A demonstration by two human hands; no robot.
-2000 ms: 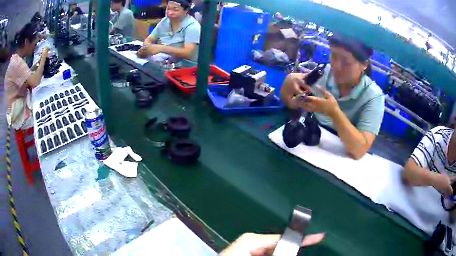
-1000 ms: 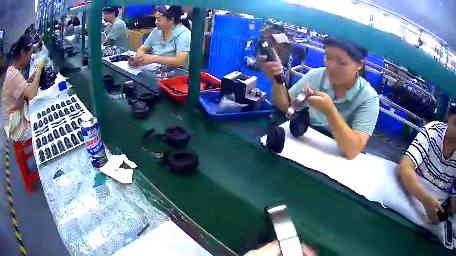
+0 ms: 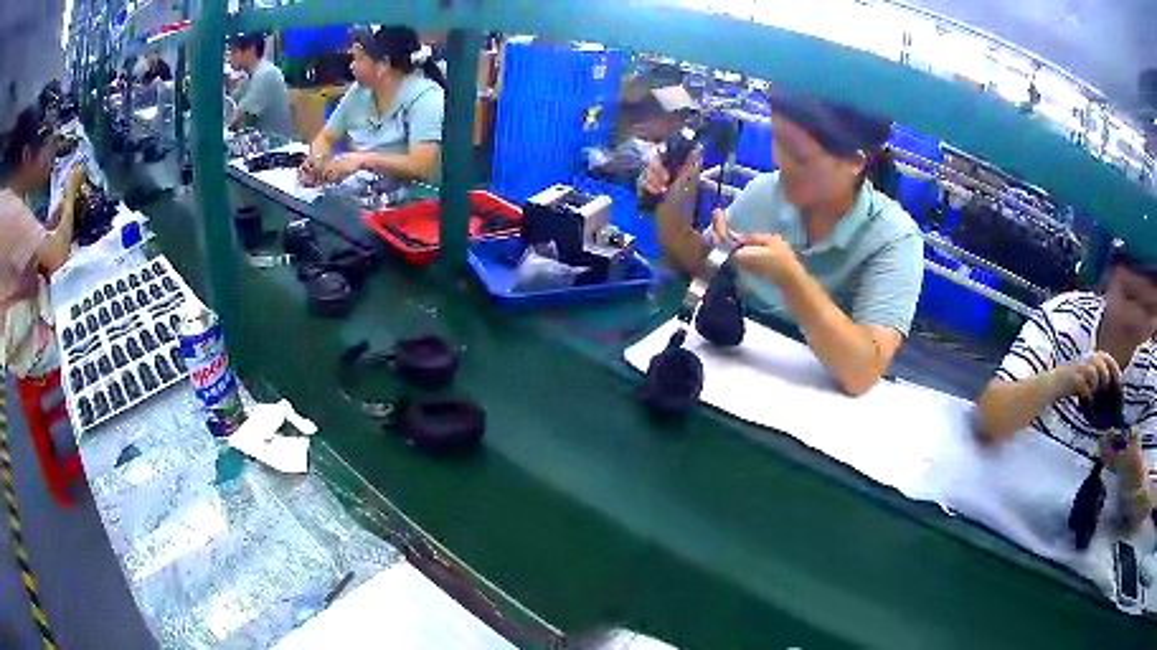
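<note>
Neither of my hands can be made out. A small blurred pale and dark thing (image 3: 622, 639) is cut off by the bottom edge; I cannot tell if it is the headband strip or a hand. The white work mat (image 3: 400, 616) lies in front of me on the bench at the bottom. Black part-assembled headphones (image 3: 440, 423) lie on the green belt, their two round cups one behind the other and their band side to the left.
The bench (image 3: 209, 546) holds a crumpled white cloth (image 3: 273, 436), a spray can (image 3: 209, 375) and a tray of black parts (image 3: 123, 343). Across the belt are a red bin (image 3: 444, 222), a blue bin (image 3: 558, 290) and workers handling headphones. A green post (image 3: 457, 152) stands at the belt.
The silvery strip and the fingers holding it have dropped out of clear sight at the bottom edge. The scene has shifted left. The worker opposite now holds the headset's band with the cups hanging.
</note>
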